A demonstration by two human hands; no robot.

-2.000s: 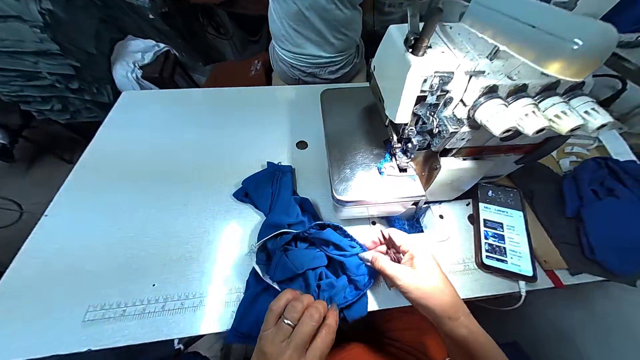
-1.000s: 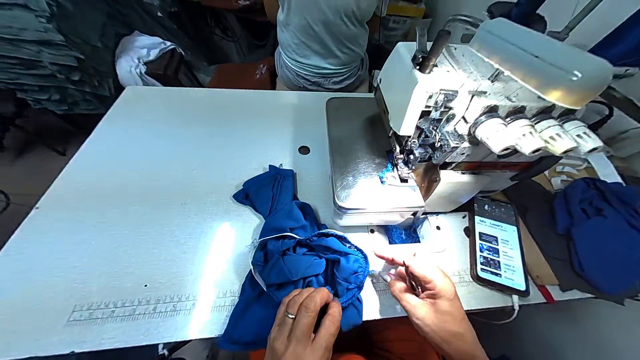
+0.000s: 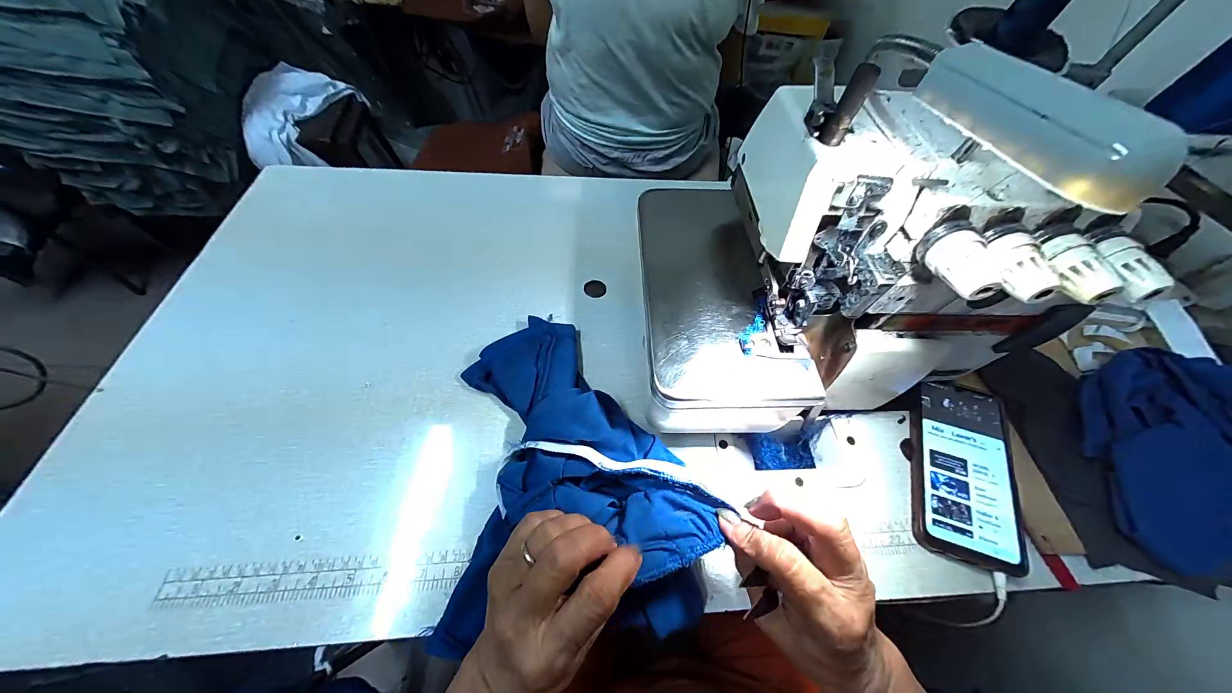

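A blue garment (image 3: 597,462) with a white band along its seam lies gathered at the table's front edge. My left hand (image 3: 553,587), with a ring on one finger, rests on its lower part, thumb and fingers bent; whether it pinches cloth is unclear. My right hand (image 3: 804,568) pinches the garment's right edge between thumb and forefinger. A small dark tool, probably thread snips (image 3: 760,592), is tucked in the same palm, mostly hidden. Behind the hands stands an overlock sewing machine (image 3: 866,231), blue scraps at its presser foot.
A smartphone (image 3: 967,476) with a lit screen and a white cable lies right of my hands. Another blue cloth bundle (image 3: 1160,452) sits at the far right. A ruler scale (image 3: 318,577) marks the white table (image 3: 318,337). Beyond it, a person (image 3: 635,87) is seen from behind.
My right hand was apart from the garment one second ago, fingers spread around the small dark tool; now it pinches the garment's right edge. The white band there lies more to view.
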